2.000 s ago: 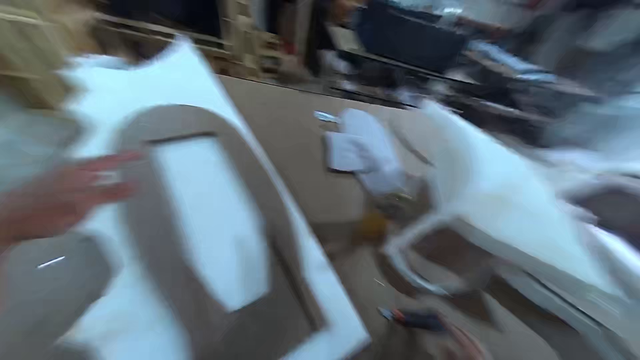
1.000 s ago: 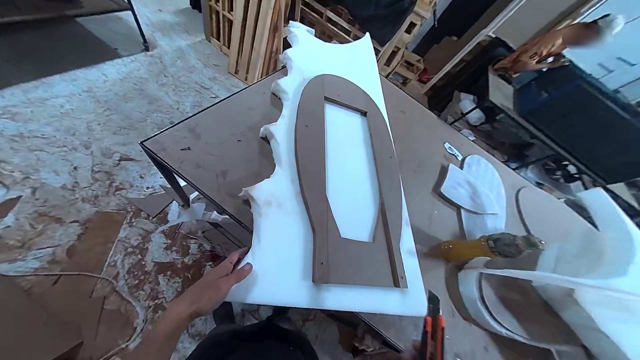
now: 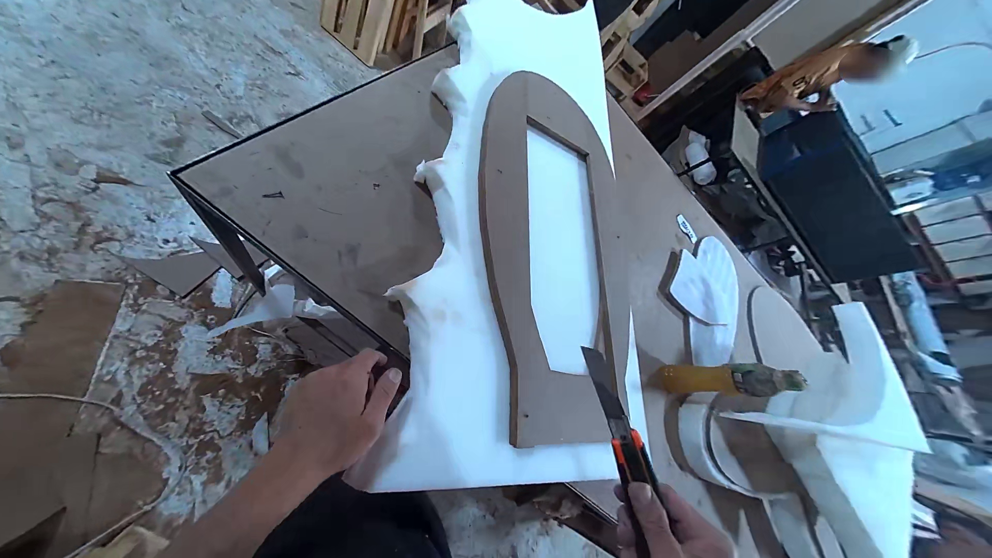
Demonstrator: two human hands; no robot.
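Note:
A white foam sheet lies along the table, its left edge cut in ragged scallops. On it rests a brown board frame, rounded at the far end, with a long opening showing the foam. My left hand is at the table's near edge beside the foam's lower left edge, thumb and fingers bent; whether it grips the table edge or the foam is not clear. My right hand holds a black and orange snap-off utility knife, its long blade out over the frame's lower right part.
Right of the foam lie a bottle of yellow liquid, white-covered cut pieces, a small white labelled item and curved foam-covered parts. Wooden pallets stand beyond. Another person leans over a far bench. Scraps and a cable litter the floor.
The knife has come up from beside the foam's lower right corner to over the frame. My left hand has stayed near the foam's left edge since one second ago. The view has swung since the earliest frame.

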